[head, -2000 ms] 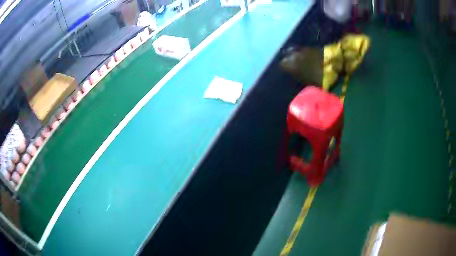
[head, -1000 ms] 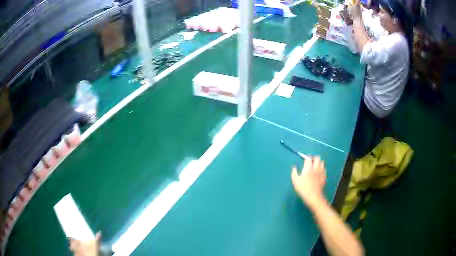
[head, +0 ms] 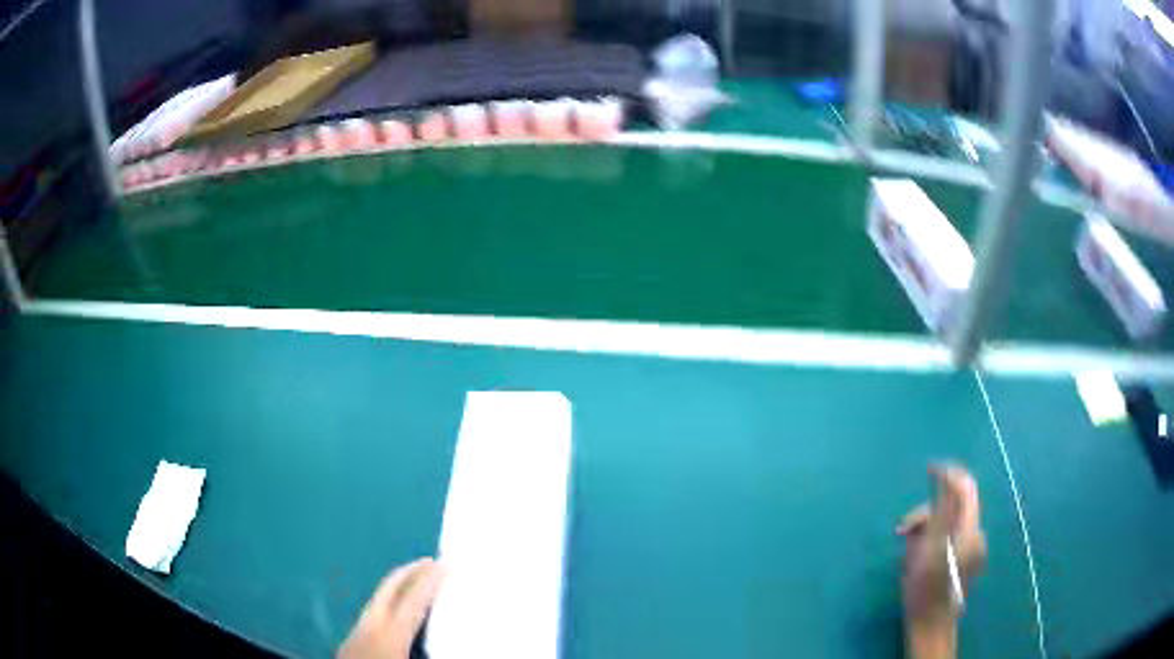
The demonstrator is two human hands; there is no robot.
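Observation:
A long white retail box (head: 505,528) stands or lies on the green bench in front of me, its plain white side showing. My left hand (head: 397,615) is at the box's left edge, gripping it, and is cut off by the bottom edge of the picture. My right hand (head: 944,547) is over the bench at the right, somewhat blurred, and holds a thin whitish pen (head: 954,572). A folded white cloth (head: 166,516) lies on the bench at the far left.
Beyond the white rail (head: 554,335) runs the green conveyor belt (head: 515,238), with two boxes at its right. An upright post (head: 1004,193) stands at the rail. Pink-and-white items line the far side. A small white piece and a dark object lie at the right edge.
The view has turned left. My left hand has brought the white box from over the belt to the bench. The pen that lay on the bench is now in my right hand.

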